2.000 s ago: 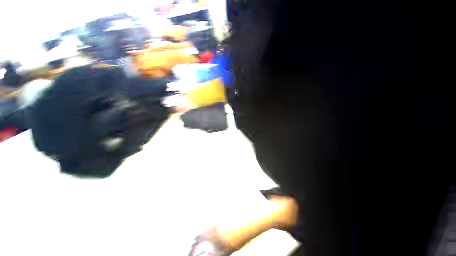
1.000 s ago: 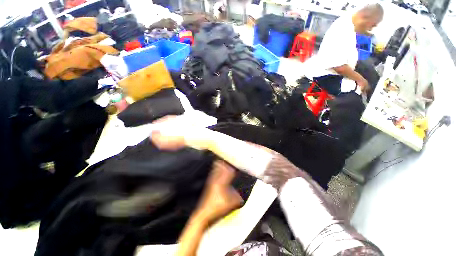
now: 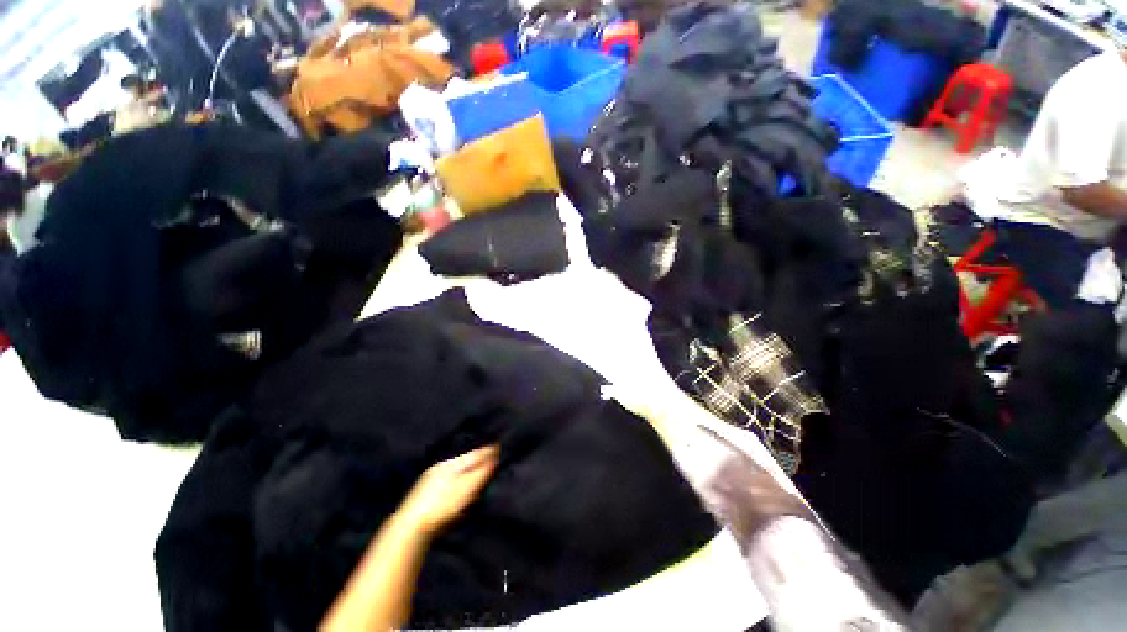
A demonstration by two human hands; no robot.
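A black garment lies spread and rumpled on the white table before me. My left hand comes in from the bottom and rests on its middle, fingertips at a fold; whether they pinch the cloth is unclear. My right arm in a patterned sleeve comes from the lower right. My right hand is washed out against the white table at the garment's right edge; its fingers cannot be made out. No template or marking tool can be seen.
A black garment heap lies at left. A flat black panel lies beyond, by a cardboard box. Black garments with plaid are heaped at right. Behind are blue crates, a red stool and a person at the right edge.
The view has swung, so the garment piles are now in sight. Since one second ago, my right hand has gone from the garment's far side to its right edge, and the garment lies more spread.
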